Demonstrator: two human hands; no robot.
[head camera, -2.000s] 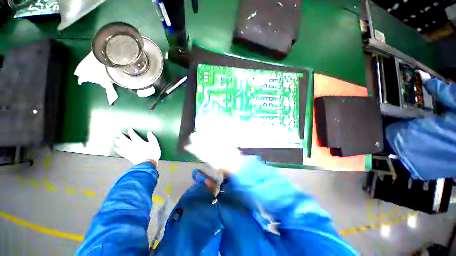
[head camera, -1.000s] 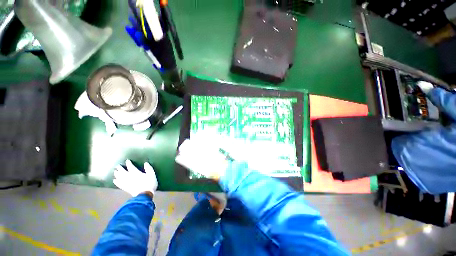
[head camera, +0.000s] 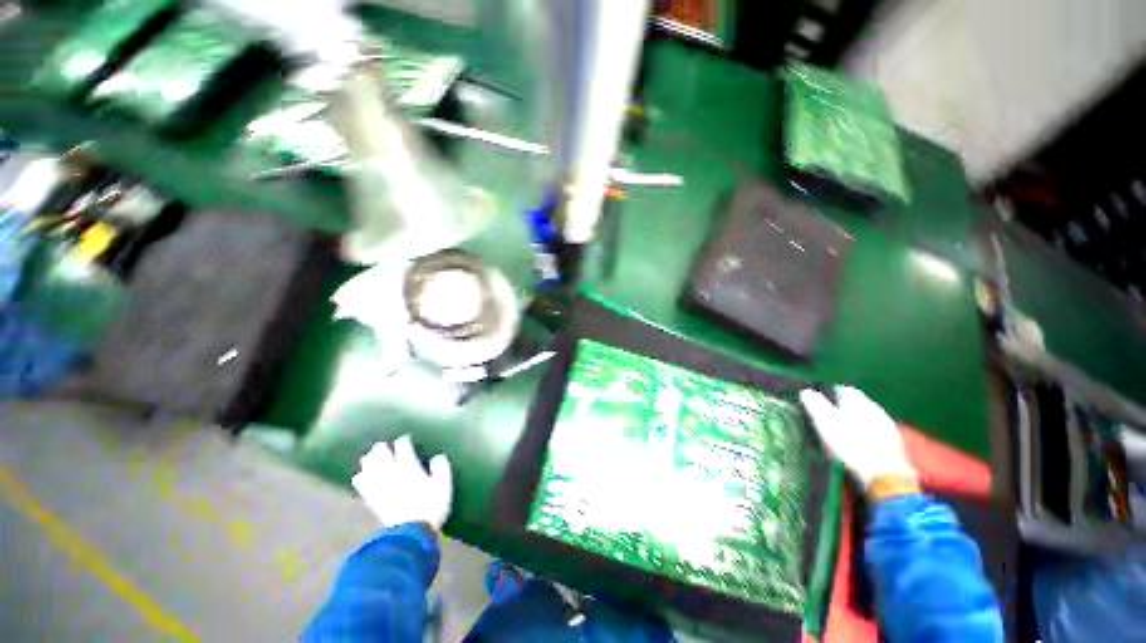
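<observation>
The green circuit board (head camera: 679, 471) lies solder side up inside the black foam pad (head camera: 672, 345) on the green bench. My right hand (head camera: 860, 437), gloved in white, is at the board's upper right corner, with its fingertips over the edge of board and pad. Whether it grips anything cannot be told. My left hand (head camera: 405, 484), also gloved in white, rests flat on the bench left of the pad, fingers apart and empty. The picture is somewhat blurred.
A steel cup (head camera: 450, 302) on a pale dish stands left of the board, a white cloth (head camera: 367, 302) beside it and a hood (head camera: 409, 189) above. Black foam blocks lie at left (head camera: 207, 308) and behind (head camera: 769, 268). An orange-red sheet (head camera: 945, 464) is at right. Another green board (head camera: 845, 136) lies farther back.
My right hand has moved from the board's lower left to its upper right corner. My left hand still rests on the bench. The camera view has turned and now shows more at the left and back.
</observation>
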